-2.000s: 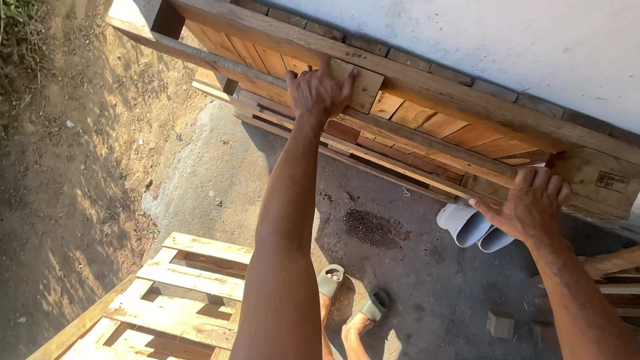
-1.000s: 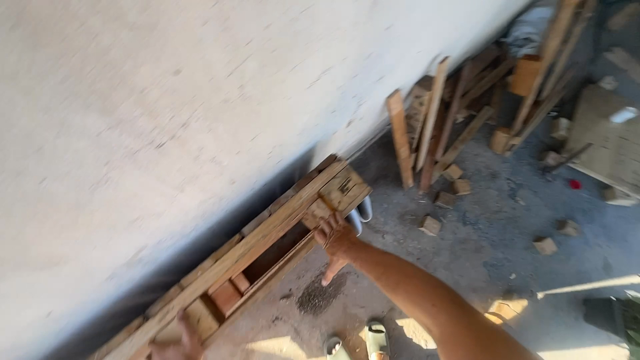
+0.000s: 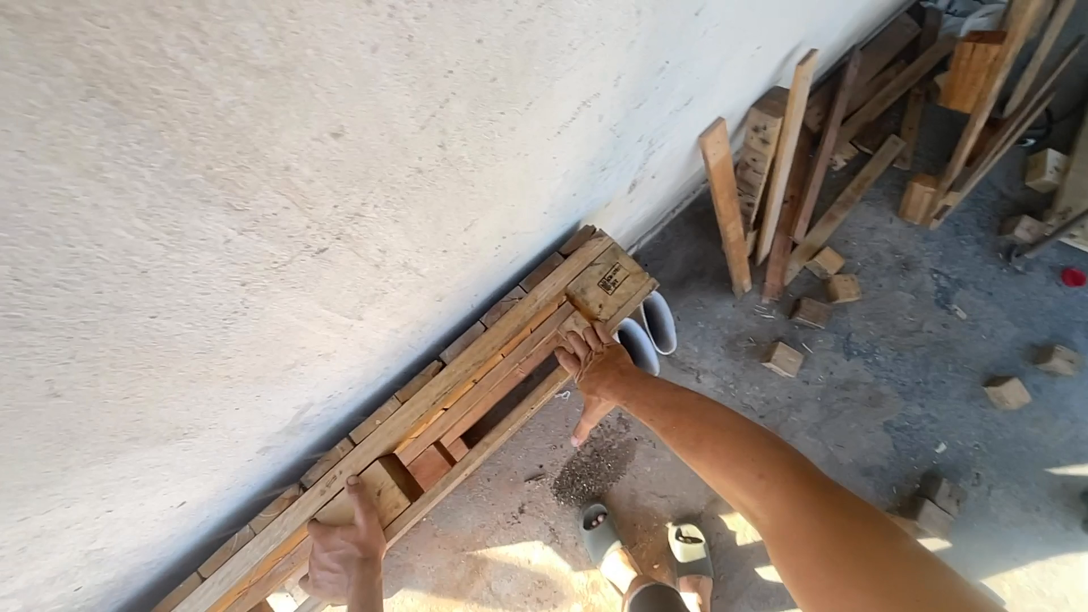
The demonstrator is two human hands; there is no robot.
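Note:
A wooden pallet (image 3: 476,365) stands on its edge along the white wall, running diagonally from bottom left to its end block (image 3: 610,280), which bears a stamp. My left hand (image 3: 344,544) rests on the pallet's middle wooden block (image 3: 371,493), thumb on top. Over the pallet's outer board (image 3: 493,438), near the stamped end, lies my right hand (image 3: 595,374), its fingers curled over the edge and its thumb stretched downward. How firmly either hand grips cannot be told. Beside that end, partly behind the pallet, are two pale boots (image 3: 659,323).
Wooden boards (image 3: 725,204) lean against the wall at upper right, beside stacked timber. Cut wooden blocks (image 3: 784,359) are scattered over the concrete floor. Dark gravel or debris (image 3: 595,463) lies near my sandalled feet (image 3: 693,548). A red object (image 3: 1073,276) is at the far right.
The view has swung strongly toward the wall and the leaning boards. The pallet's inner face, broadly visible two seconds ago, now shows only as a narrow strip. Both hands remain at the pallet.

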